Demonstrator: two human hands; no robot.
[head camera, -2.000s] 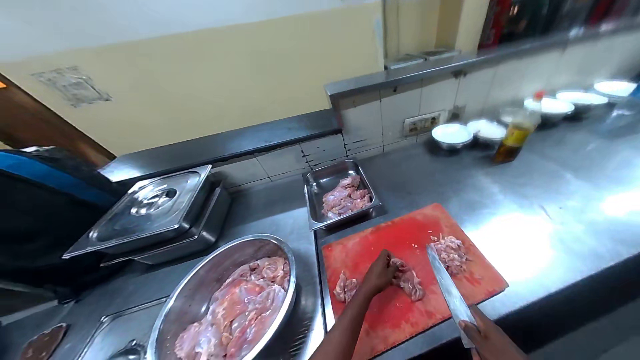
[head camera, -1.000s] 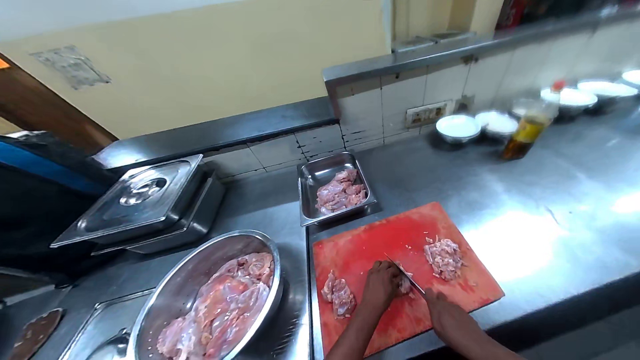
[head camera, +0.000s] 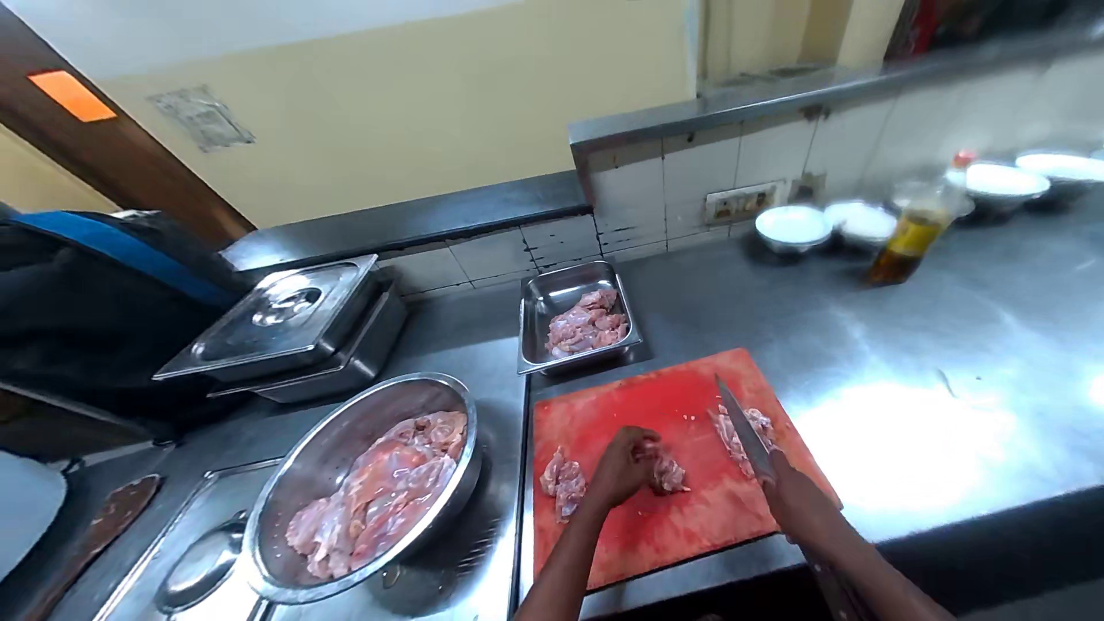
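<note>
My left hand (head camera: 629, 466) holds a piece of raw meat (head camera: 667, 473) against the red cutting board (head camera: 681, 535). In my right hand (head camera: 792, 492) is a kitchen knife (head camera: 743, 424); its blade lies over the pile of cut meat (head camera: 759, 424) at the board's right side. Another raw piece (head camera: 565, 485) rests near the board's left edge, beside my left wrist. Behind the board, a small steel pan (head camera: 533, 315) contains raw meat (head camera: 591, 323). At the left, a large steel bowl (head camera: 470, 431) contains bigger raw pieces (head camera: 388, 487).
Stacked steel pans with a lid (head camera: 276, 319) stand at the back left. A ladle (head camera: 203, 561) and a brown-stained wooden utensil (head camera: 116, 517) lie at the lower left. White bowls (head camera: 793, 226) and a bottle of dark liquid (head camera: 906, 246) stand along the tiled wall, right of a socket (head camera: 744, 203).
The knife has moved right, from the piece at my left hand to over the cut pile. My left hand stays around the middle of the board.
</note>
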